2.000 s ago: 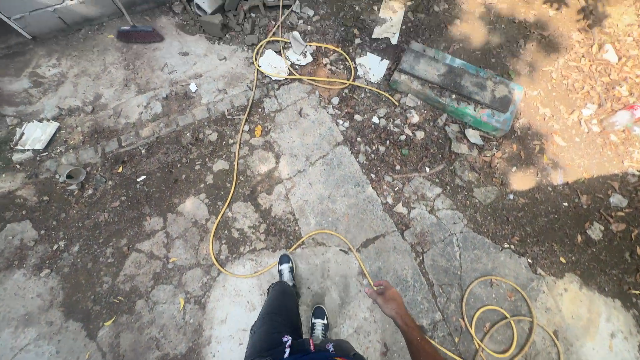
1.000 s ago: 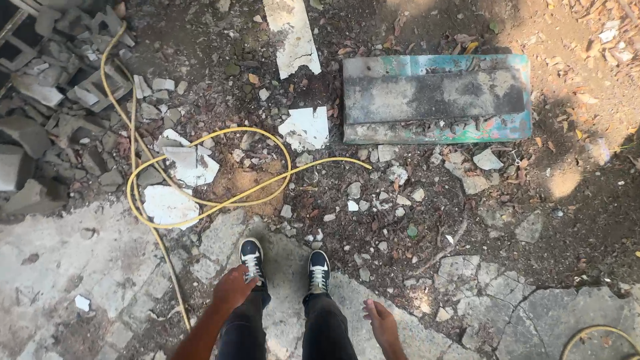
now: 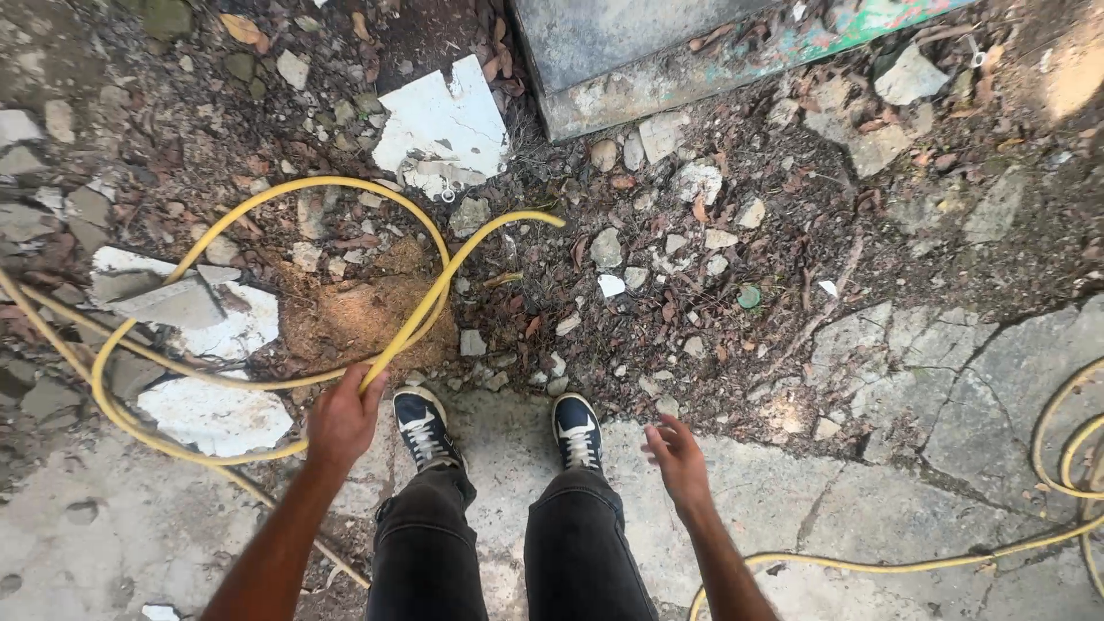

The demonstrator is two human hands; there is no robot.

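Note:
A yellow hose [image 3: 417,326] lies looped over the rubble at the left, its free end pointing right above my shoes. My left hand [image 3: 343,416] is closed around the hose where its loops cross, just left of my left shoe. Beside my right shoe, my right hand [image 3: 677,455] hangs with its fingers apart and holds nothing. More yellow hose runs from below my right forearm to coils at the right edge.
Broken white slabs [image 3: 448,125] and stone chips litter the soil. A weathered panel with green paint [image 3: 655,82] lies at the top. Cracked concrete [image 3: 1009,397] spans the right and the ground under my shoes [image 3: 576,431]. An orange-brown patch [image 3: 354,319] lies within the loops.
My left hand has reached down to the looped hose and closed on it. Two seconds ago my right hand held another stretch of the hose; it is off it now. The view has moved closer.

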